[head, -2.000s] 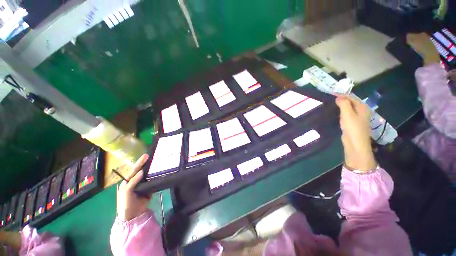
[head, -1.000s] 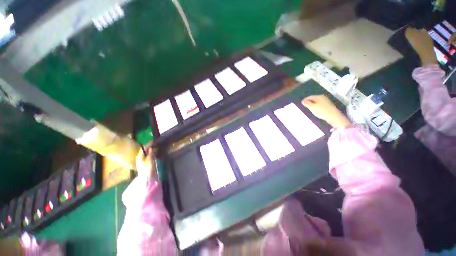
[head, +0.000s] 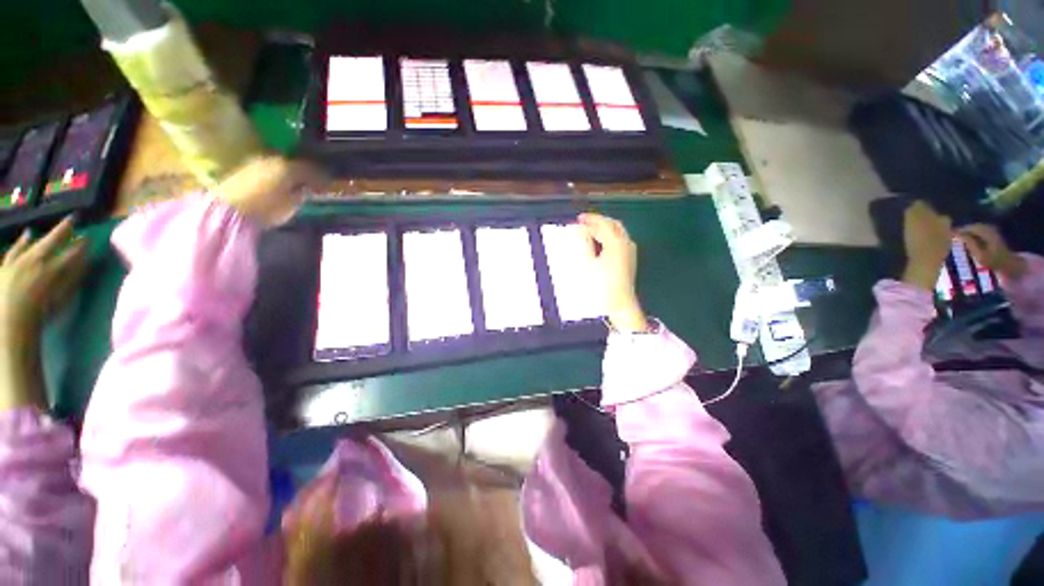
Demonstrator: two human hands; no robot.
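Note:
The front phone tray (head: 435, 353), black, lies on the green bench with several white-lit phones (head: 437, 286) side by side. My right hand (head: 614, 261) is over the rightmost phone, fingers bent at its upper right part and covering some of it; whether it grips anything is unclear. My left hand (head: 269, 190) is blurred, beyond the front tray's upper left corner beside the taped post (head: 178, 86); its fingertips are unclear. The rear phone tray (head: 481, 155) stands behind, its lit phones (head: 495, 97) showing orange-red bands, one with a table-like pattern.
A white power strip (head: 753, 269) with plugs and a white lead is right of the tray. A tan board (head: 801, 172) lies behind it. At left are a neighbour's tray (head: 69, 172) and another person's hand (head: 34, 286). A person at right handles a device (head: 967, 275).
The tray held tilted by both hands earlier now lies on the bench. My right hand has moved from its right edge onto the rightmost phone. My left hand is beyond the upper left corner. The view has turned.

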